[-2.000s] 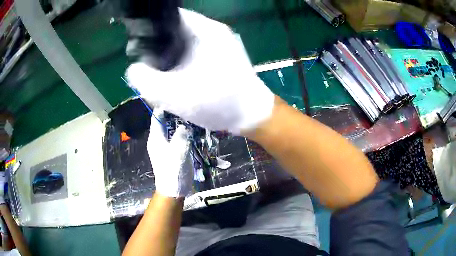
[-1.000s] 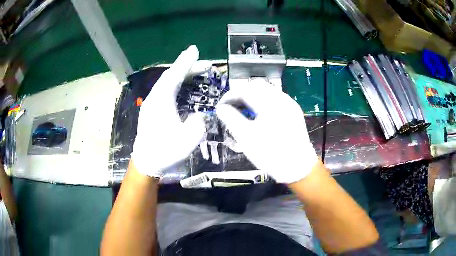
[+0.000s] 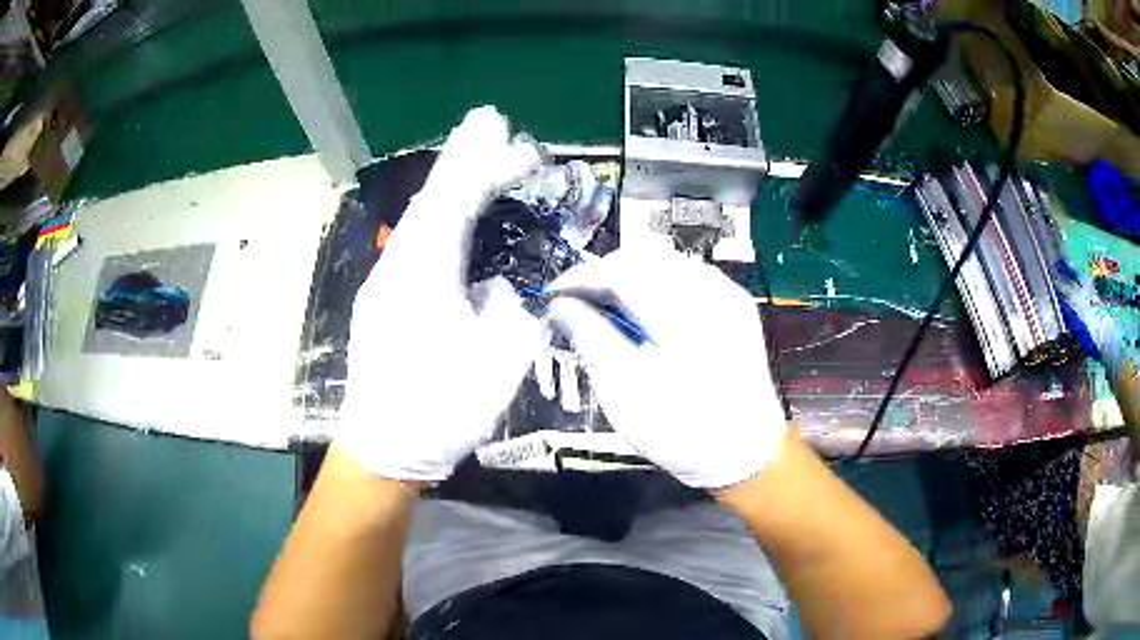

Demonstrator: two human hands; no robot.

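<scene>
My left hand [image 3: 431, 325], in a white glove, is raised with its thumb and fingers curved around a dark area; whether it grips something is unclear. My right hand [image 3: 681, 356], also gloved, is close beside it, with its fingertips closed on a thin blue lead wire [image 3: 625, 325] that runs towards the left thumb. Dark and silvery shapes, blurred, show between the hands. The black electric screwdriver [image 3: 860, 125] hangs tilted to the right of the grey screw feeder [image 3: 691, 163]. Pale gloves or cloth strips [image 3: 559, 383] lie partly hidden under the hands.
Waiting profile units [image 3: 994, 269] stand in a row at the right, with a neighbour's gloved hand [image 3: 1090, 310] at their edge. The screwdriver's black cable [image 3: 931, 313] loops over the bench. A car-picture mat [image 3: 150, 303] is on the left. A white-and-black strip [image 3: 519, 451] lies at the near edge.
The screwdriver has left my right hand and now hangs at the right. The feeder has come into view. My hands have come together, and my right fingers now pinch the blue wire.
</scene>
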